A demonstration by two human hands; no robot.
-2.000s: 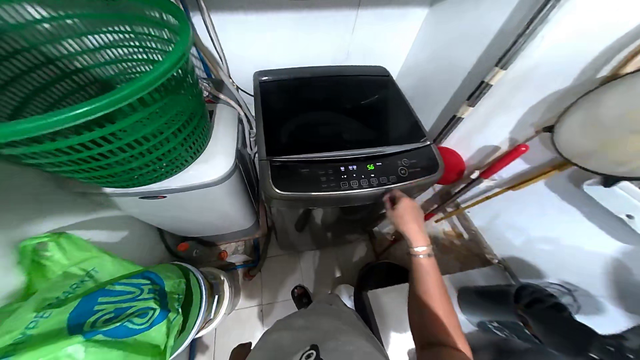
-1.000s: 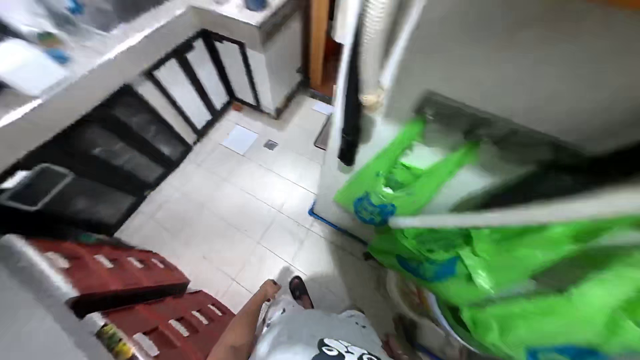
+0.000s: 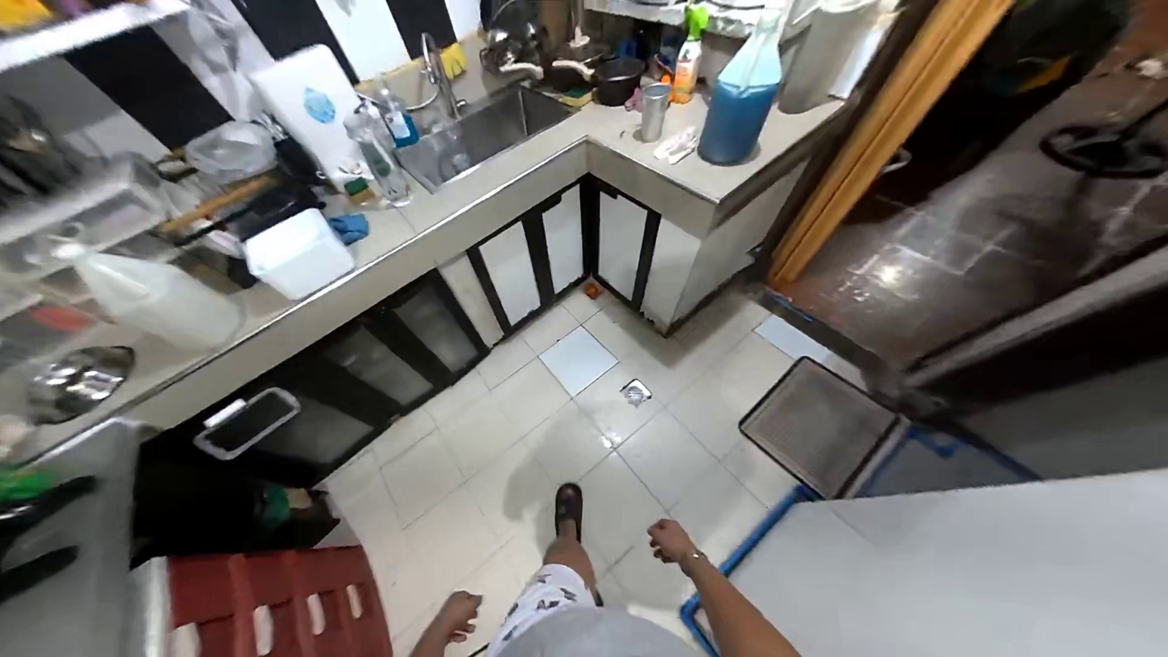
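My left hand (image 3: 459, 613) hangs low at the bottom of the head view, fingers loosely curled and apart, holding nothing; it is nearest to a red plastic crate (image 3: 283, 598). My right hand (image 3: 671, 542), with a bracelet at its wrist, is over the tiled floor (image 3: 520, 456), its fingers curled in and nothing visible in them. One foot in a dark shoe (image 3: 568, 511) is stretched forward between the hands.
An L-shaped counter (image 3: 420, 237) with a steel sink (image 3: 493, 132) runs along the left and far side. A jug of blue liquid (image 3: 735, 119) stands by a doorway. A mat (image 3: 821, 424) and floor drain (image 3: 636, 392) lie ahead.
Two seconds ago my right hand was at the control panel of a washing machine. The view has since swung round to the kitchen counter and floor, and the right hand is lowered beside my body.
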